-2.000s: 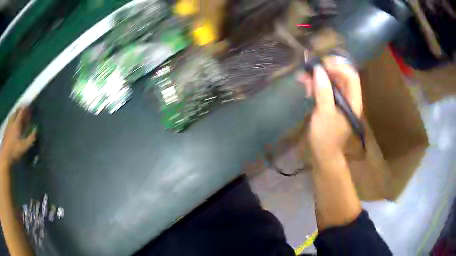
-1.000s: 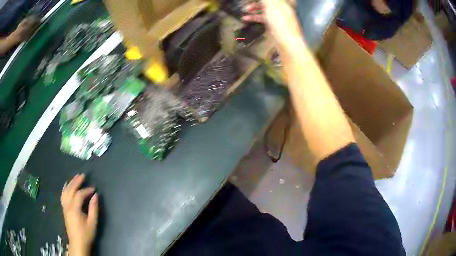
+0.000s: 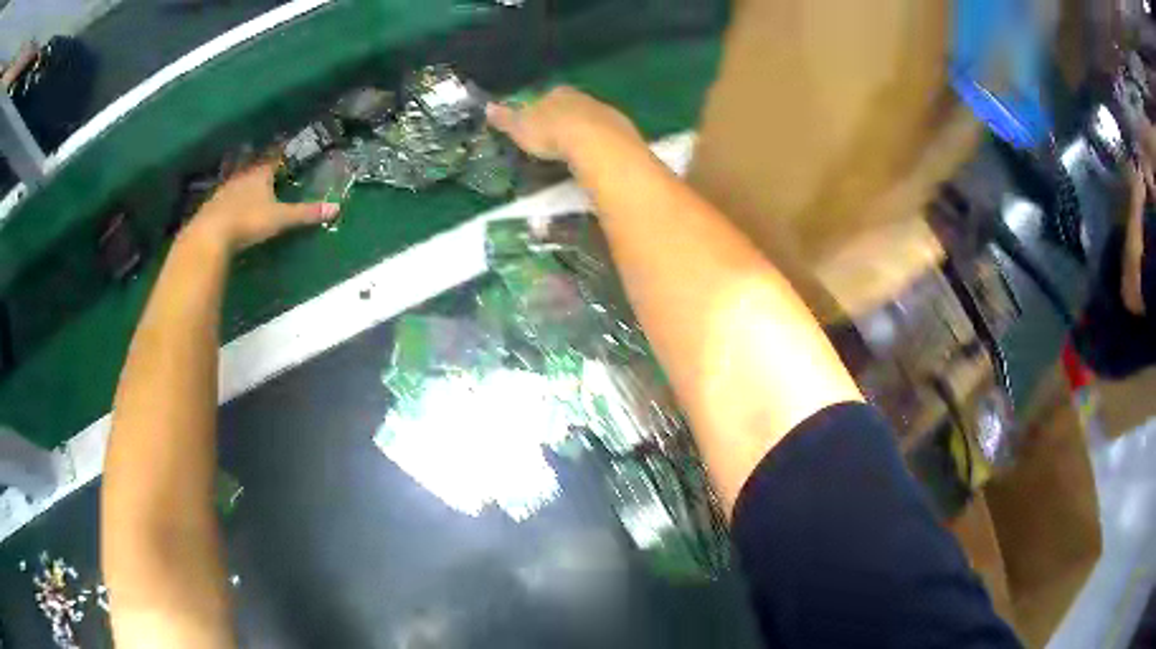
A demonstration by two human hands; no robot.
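Observation:
A heap of green and grey-silver boards lies on the green strip beyond the white rail. My left hand is at the heap's left end, thumb and fingers apart, fingertips at its edge. My right hand is at the heap's right end, fingers bent; blur hides whether it grips a board. No soldering iron shows in either hand. Nearer me, a pile of boards lies on the dark bench, glaring white in part, with silver-pinned boards at its right.
The white rail runs between bench and green strip. Small loose components lie at the lower left. A brown cardboard surround stands to the right, with a dark tray below it. Another person's arm shows at the right edge.
My view has turned left. Both hands have moved over the rail to the far heap. The soldering iron seen earlier is no longer in my right hand.

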